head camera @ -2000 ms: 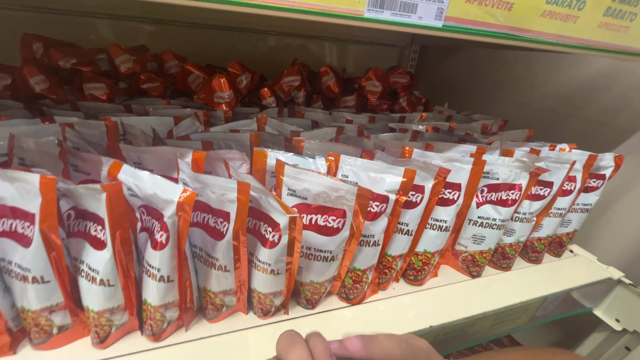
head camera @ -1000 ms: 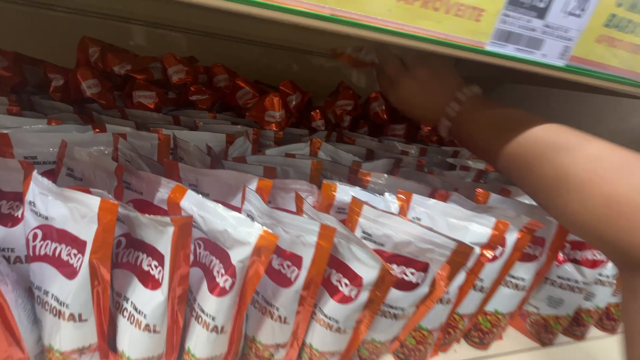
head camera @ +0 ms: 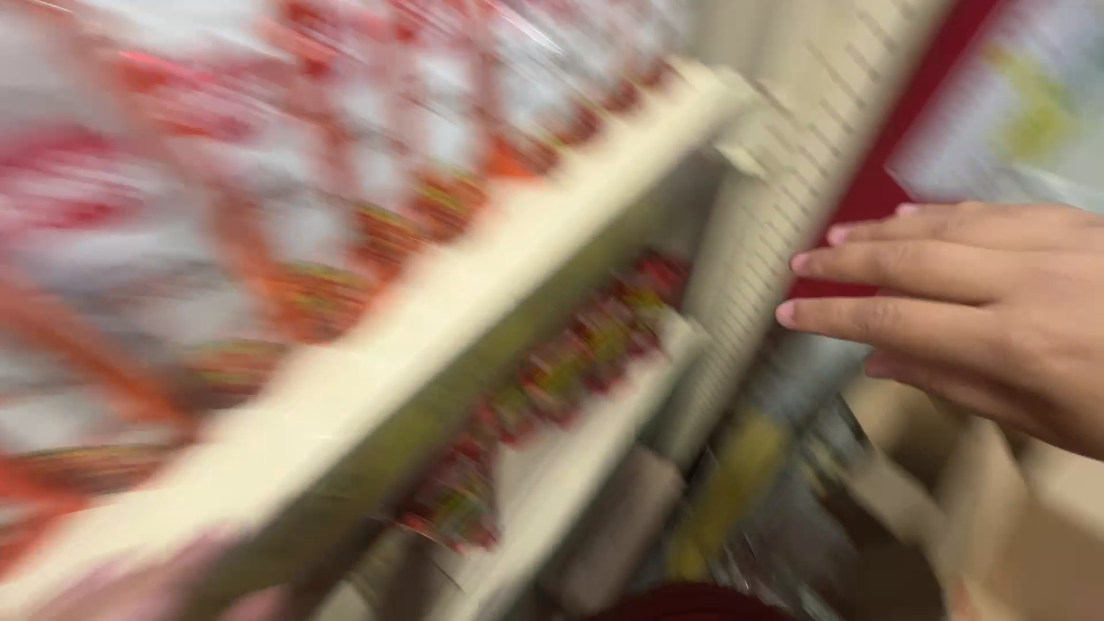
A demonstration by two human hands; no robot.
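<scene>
My right hand [head camera: 966, 293] is at the right, its fingers extended and slightly apart, holding nothing, near a dark red panel [head camera: 871, 207] beside the shelf upright. My left hand [head camera: 172, 578] is a blurred shape at the bottom left, by the front edge of the shelf [head camera: 345, 379]; its fingers are too smeared to read. White and orange pouches of tomato sauce [head camera: 302, 172] stand in a row on that shelf, to the upper left, strongly blurred.
A lower shelf [head camera: 552, 492] holds red and yellow packages [head camera: 552, 379]. A slotted metal upright [head camera: 776, 190] borders the shelves. Open cardboard boxes [head camera: 1000, 509] lie at the lower right, next to blurred plastic-wrapped goods [head camera: 742, 492].
The view has swung strongly down and right. My right hand, one second ago reaching over the pouches at the back of the shelf, is now outside it, beyond the upright.
</scene>
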